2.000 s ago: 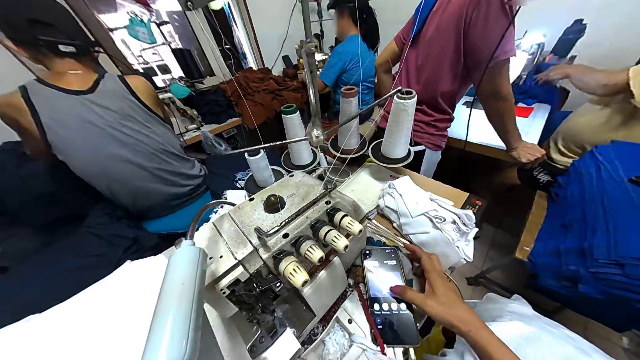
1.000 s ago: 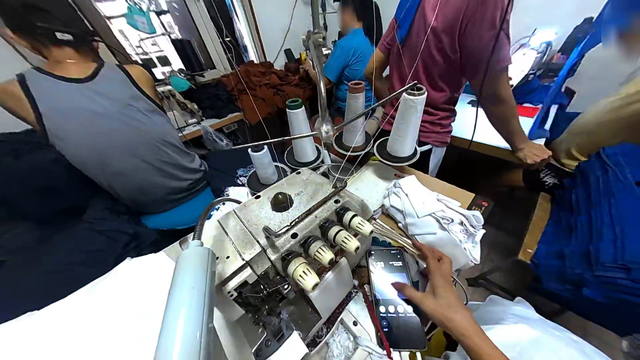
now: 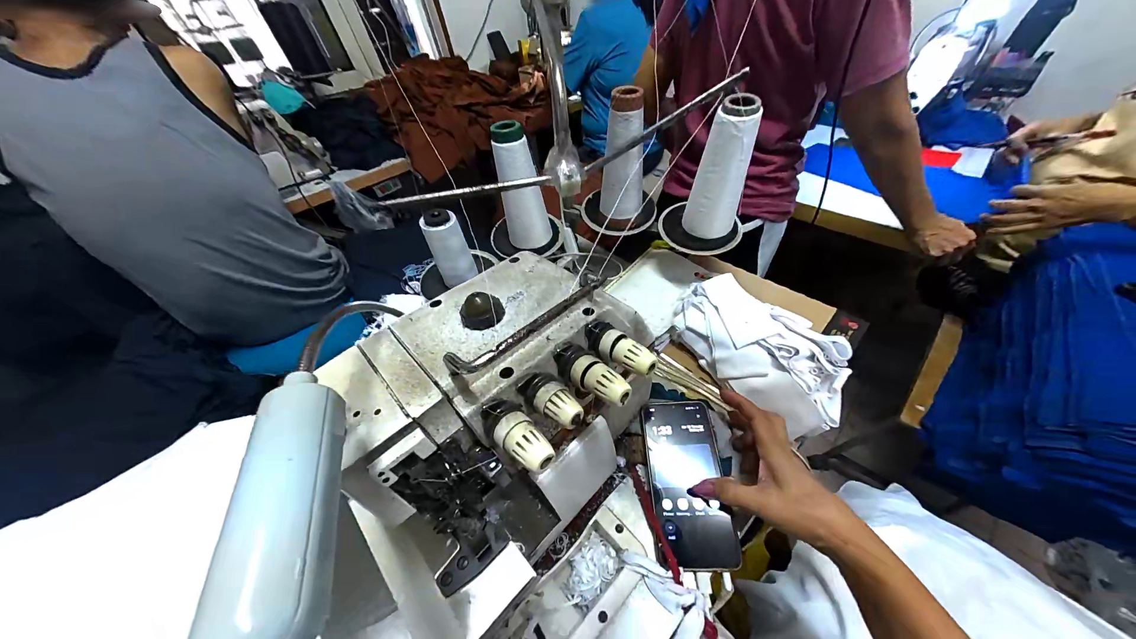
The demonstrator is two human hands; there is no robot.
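My right hand point(image 3: 772, 475) is at a black smartphone point(image 3: 688, 524) with a lit screen, which lies beside an overlock sewing machine point(image 3: 417, 351). The thumb reaches over the lower part of the screen, and the fingers are apart at the phone's right edge. Whether they grip it cannot be told. Several cream tension dials point(image 3: 599, 380) line the machine's front. Behind it, cones of white thread point(image 3: 723, 169) stand on their holders. Folded white fabric pieces point(image 3: 768, 342) lie to the right, beyond my fingers. My left hand is not in view.
A tubular lamp point(image 3: 271, 524) rises at the front left, above white cloth. A person in a grey tank top point(image 3: 169, 186) sits at the left; a person in a maroon shirt point(image 3: 790, 98) stands behind the machine. Blue fabric point(image 3: 1038, 382) is stacked at the right, with another person's hands point(image 3: 1043, 204) above it.
My right hand stays at the phone, its thumb still over the screen. At the far right, the other person's arms have shifted, and both hands now show above the blue stack.
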